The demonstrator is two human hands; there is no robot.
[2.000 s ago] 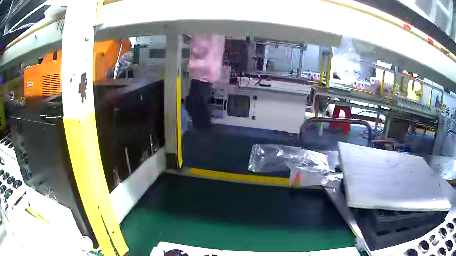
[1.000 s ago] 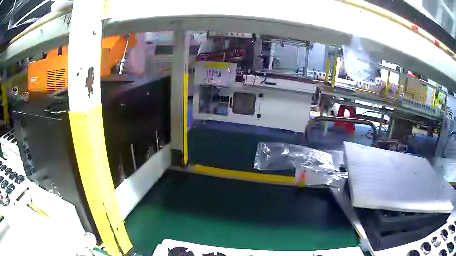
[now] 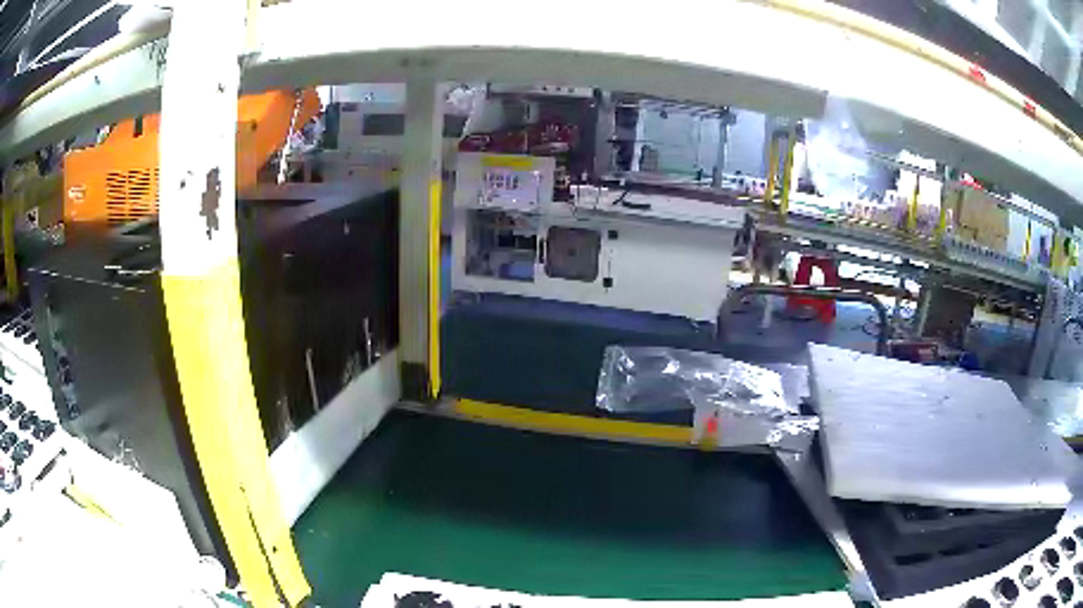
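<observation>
Neither of my hands is in the picture. A white foam tray (image 3: 534, 597) is cut off by the bottom edge, with the top of a black round component (image 3: 418, 597) showing in it. Another white tray (image 3: 968, 590) with rows of round pockets and black discs lies at the lower right. A pale foam cover sheet (image 3: 938, 428) rests on black trays (image 3: 950, 549). A crinkled clear plastic bag (image 3: 695, 378) lies left of the sheet. More black discs (image 3: 21, 430) sit in a white tray at the far left.
A yellow-striped post (image 3: 220, 404) stands at the left before a large black box (image 3: 321, 303). An orange vented machine (image 3: 113, 196) is behind it. The green mat (image 3: 534, 511) lies in front. A white machine (image 3: 665, 267) and a red stool (image 3: 812, 285) stand across the aisle.
The person in a pink top, seen across the aisle two seconds ago, is out of view. The picture has shifted slightly; the trays, sheet and bag keep their places.
</observation>
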